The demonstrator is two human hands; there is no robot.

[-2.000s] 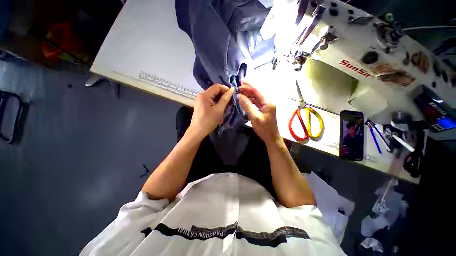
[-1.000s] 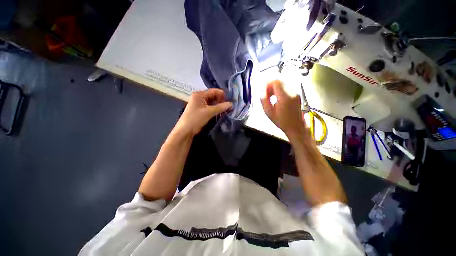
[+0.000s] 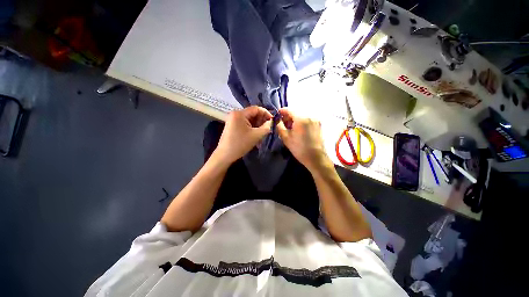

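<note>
A dark blue-grey garment (image 3: 249, 49) lies over the table's front edge and hangs down to my lap. My left hand (image 3: 244, 132) and my right hand (image 3: 301, 137) meet at the table edge. Both pinch a small folded part of the garment edge (image 3: 276, 118) between thumb and fingers. A dark slit or loop shows in the cloth just above my fingertips. The exact fold between the fingers is partly hidden. A paler grey-blue area of the garment lies above, near the lamp.
Scissors (image 3: 355, 145) with red and yellow handles lie right of my hands. Further right are a smartphone (image 3: 406, 161), a blue V-shaped tool (image 3: 431, 165) and small clutter. The white sewing machine (image 3: 400, 64) stands at the upper right. White scraps (image 3: 432, 255) lie at the lower right.
One second ago my right hand was away from the cloth, over part of the scissors. It has come back left to the garment edge, and the folded part is again between both hands.
</note>
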